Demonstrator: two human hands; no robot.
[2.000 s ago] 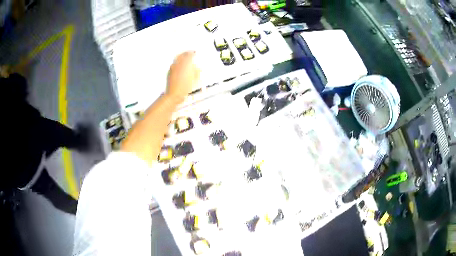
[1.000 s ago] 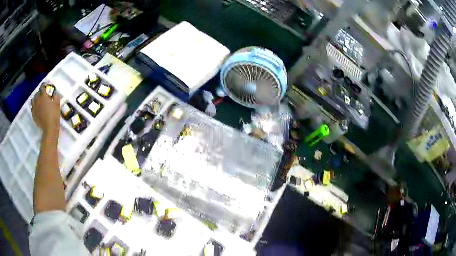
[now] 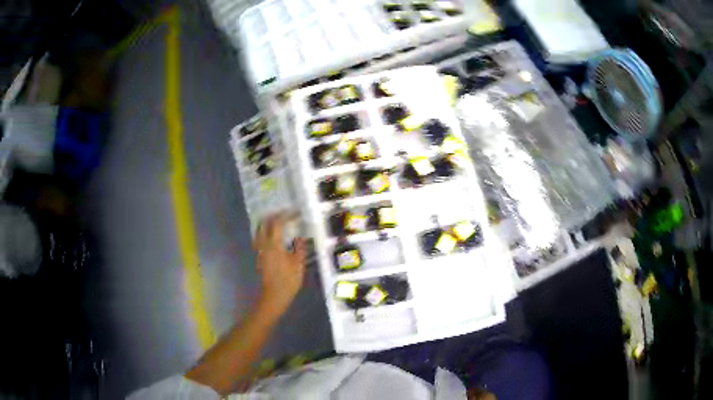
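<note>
My left hand is low at the left side of the large white tray, over the near end of a narrower tray. It is blurred; a small dark spot shows by the fingers, and I cannot tell if it holds anything. The large tray has pockets with several black watch units, many with silver-white, yellow-edged cells, such as this unit. The narrower tray has dark units at its far end. My right hand cannot be made out; only a small brownish patch shows at the bottom edge.
Another white pocket tray lies beyond, with units at its right end. A clear-covered tray, a pale-blue fan and a bright green stick are at the right. Grey floor with a yellow line lies left.
The view has swung back left and down. My left hand has left the far tray, where it held a small unit, and is now by the narrower tray at the near left.
</note>
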